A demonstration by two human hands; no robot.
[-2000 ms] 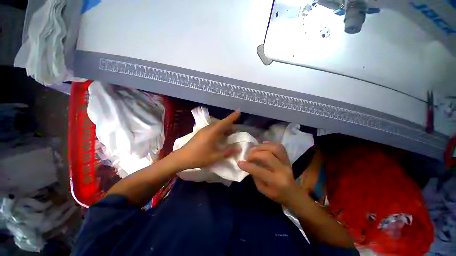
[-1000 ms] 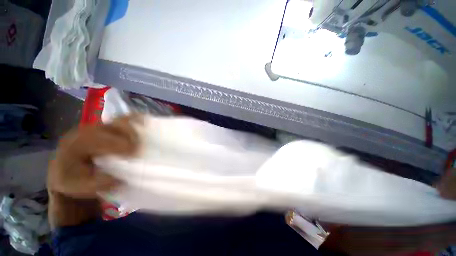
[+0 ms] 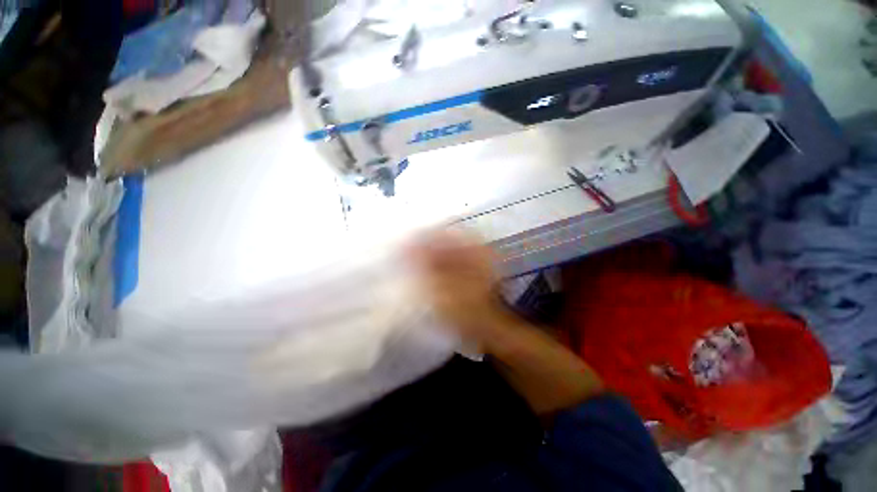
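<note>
A large white cloth (image 3: pixel 221 356) is stretched and blurred across the table's front edge, from the left rim of the picture to my right hand (image 3: pixel 452 274). My right hand is blurred and grips the cloth's right end in front of the sewing machine. My left hand is not in view; the cloth runs out of the picture at the left. The white sewing machine head (image 3: pixel 538 77) with its blue stripe stands behind. The presser foot area (image 3: pixel 385 178) is brightly lit, with the cloth in front of it.
Red-handled snips (image 3: pixel 591 189) lie right of the needle. A stack of white pieces (image 3: pixel 82 259) is at the left table edge, beside blue tape (image 3: pixel 129 240). A red bag (image 3: pixel 692 336) bulges at the lower right. White cloth (image 3: pixel 226 461) lies at the lower left.
The view has turned to the right and up, showing more of the machine. The cloth has moved from over the lap onto the table front. My left hand has gone out of view.
</note>
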